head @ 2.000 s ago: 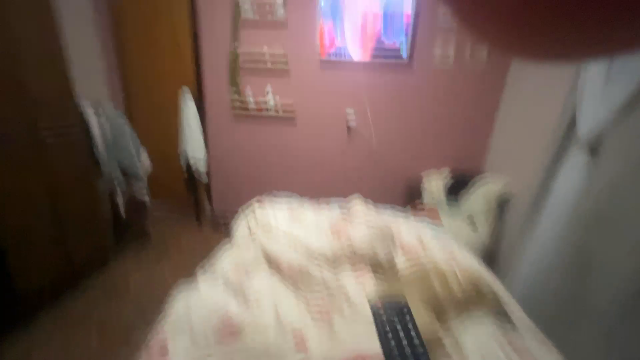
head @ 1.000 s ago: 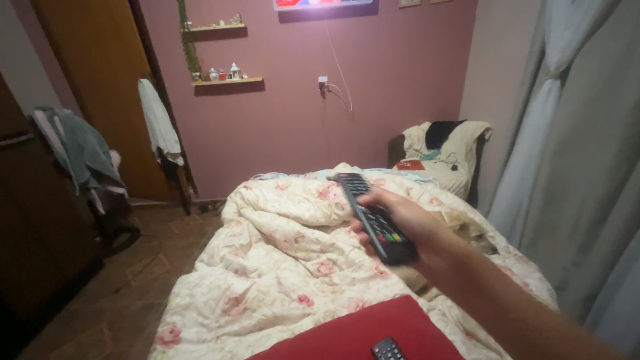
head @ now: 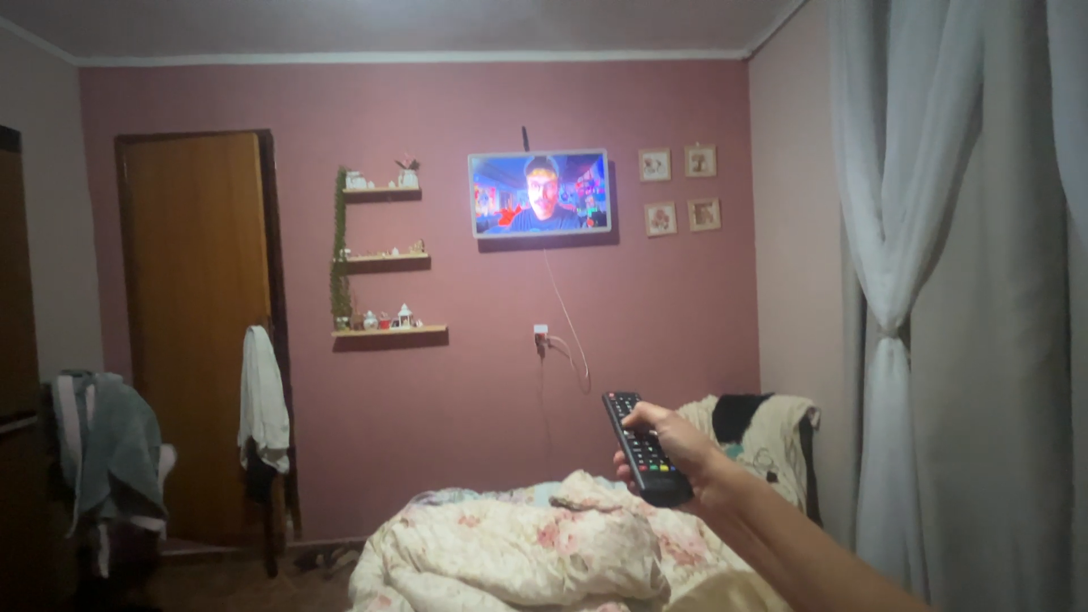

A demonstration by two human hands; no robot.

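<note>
My right hand (head: 676, 446) holds a black remote control (head: 648, 450), its thumb lying over the buttons and its far end tilted up toward the wall. Beyond it, a lit television (head: 541, 194) hangs on the pink wall and shows a person in a cap. Under the hand and to its left spreads a rumpled floral comforter (head: 510, 548) on the bed. My left hand is out of view.
A wooden door (head: 195, 340) and a draped grey garment (head: 110, 442) are at the left. Shelves (head: 391, 333) with ornaments hang beside the television. A cloth-covered chair (head: 778, 433) and tied-back curtains (head: 888, 331) stand at the right.
The view has tilted up strongly, bringing the whole television into sight. My right hand still holds the remote. The red surface and second remote seen one second ago are out of view.
</note>
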